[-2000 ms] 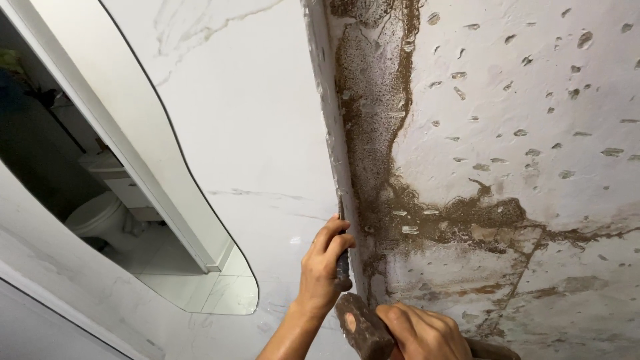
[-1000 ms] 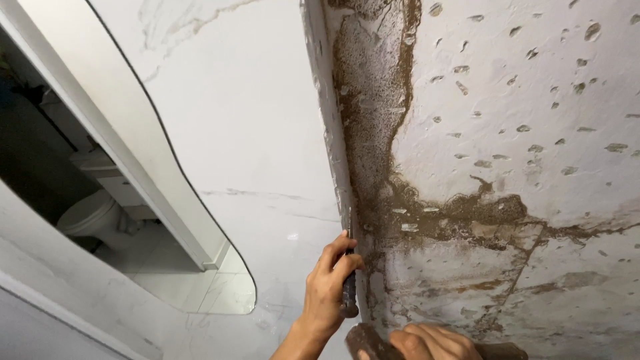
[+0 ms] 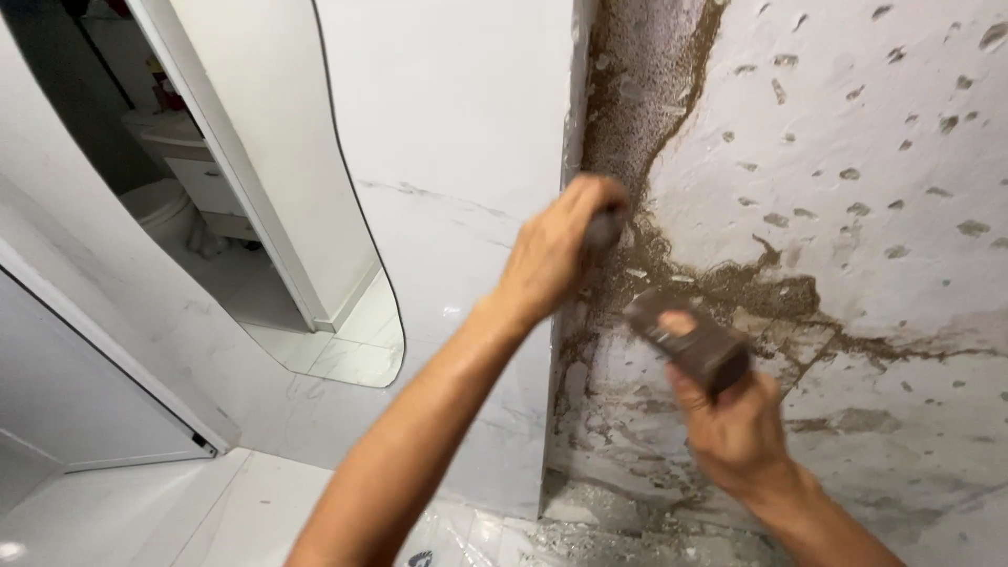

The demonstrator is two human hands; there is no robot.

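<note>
My left hand (image 3: 555, 248) is closed around a dark chisel (image 3: 605, 230), held at the edge of the white marble-look tile panel (image 3: 465, 118); the chisel's tip is hidden behind my fingers. Below and to the right, my right hand (image 3: 736, 433) grips a club hammer by its handle, close under the blocky, worn head (image 3: 693, 339), which is blurred and apart from the chisel. Behind both hands, the chipped wall (image 3: 835, 142) shows many small pits, with brown exposed mortar (image 3: 638, 118) running down beside the tile edge.
A wavy-edged mirror (image 3: 346, 315) on the left reflects a toilet and a cabinet. At lower left stands a framed door panel (image 3: 102, 394). Rubble (image 3: 614, 535) and clear plastic sheeting (image 3: 465, 531) lie on the floor at the wall's foot.
Both hands have moved up along the tile edge, and the hammer head now shows in full. The view has shifted to take in the floor and the door panel.
</note>
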